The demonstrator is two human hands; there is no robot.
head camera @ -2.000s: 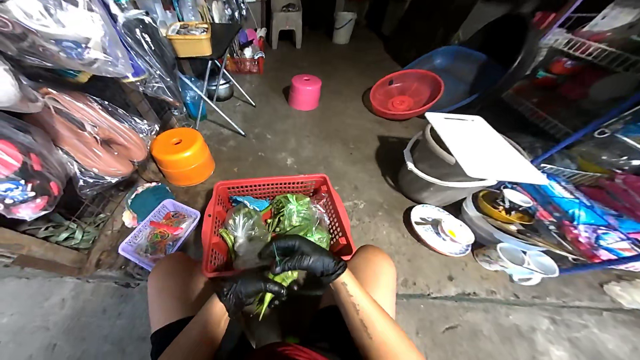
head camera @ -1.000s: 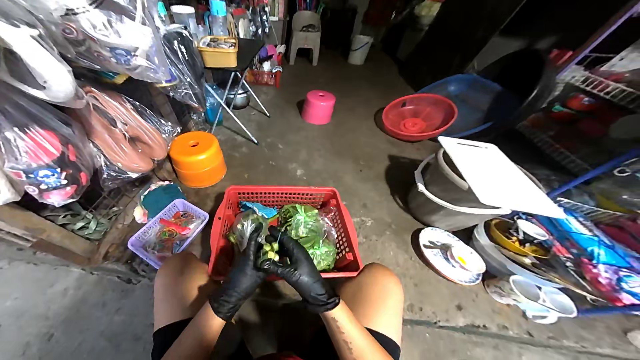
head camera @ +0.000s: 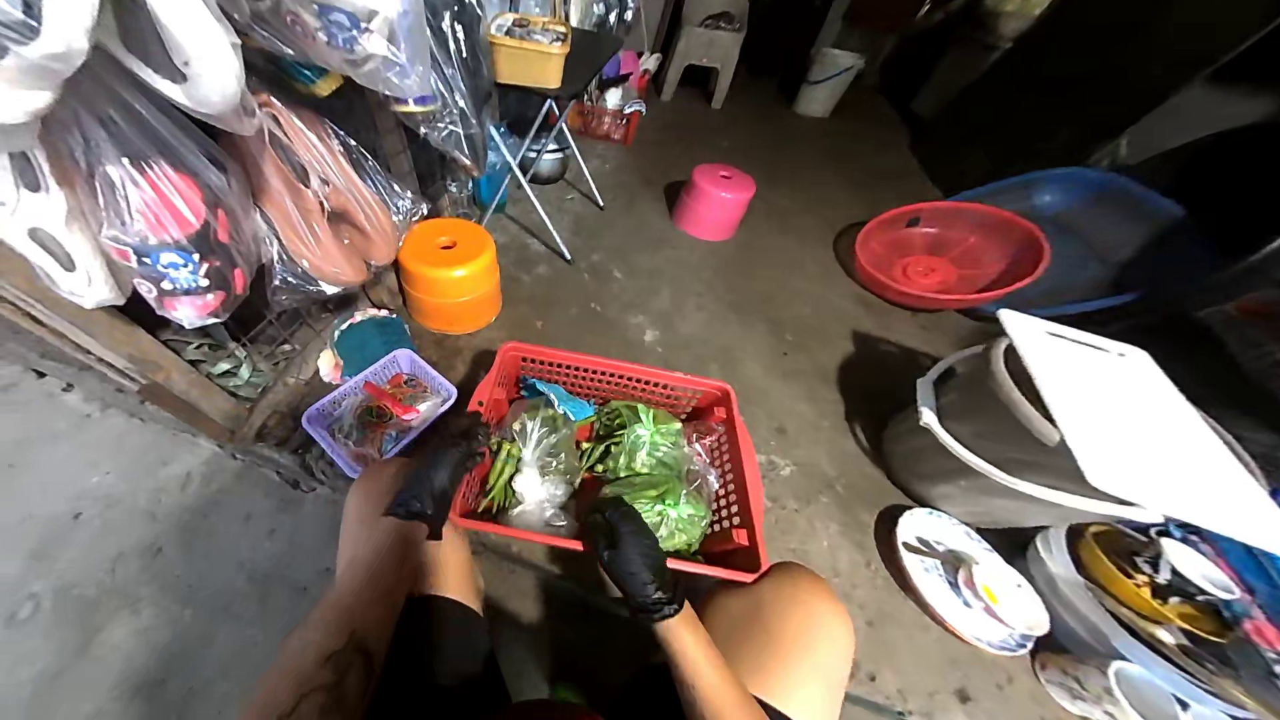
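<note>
A red perforated plastic basket [head camera: 610, 362] stands on the floor between my knees. Inside it lie plastic bags of leafy greens [head camera: 650, 445], a clear bag with white contents [head camera: 543, 480], loose green stalks [head camera: 502, 476] and a crumpled blue bag [head camera: 560, 398]. In a black glove, my left hand [head camera: 440, 475] is blurred at the basket's left side, near a purple basket [head camera: 448, 385] of rubber bands and red strips; its fingers are unclear. My right hand [head camera: 628, 550], also black-gloved, reaches over the basket's near rim beside the greens; its fingertips are partly hidden.
An orange stool [head camera: 450, 275] and a pink stool [head camera: 714, 203] stand beyond the basket. To the right are a red basin [head camera: 950, 255], a grey bucket [head camera: 950, 460] under a white board [head camera: 1130, 410], and a plate with a spoon [head camera: 970, 580]. Bagged shoes [head camera: 310, 200] hang at left.
My hands, together over the basket before, have moved apart. The left has gone left toward the purple basket; the right is low at the basket's near rim.
</note>
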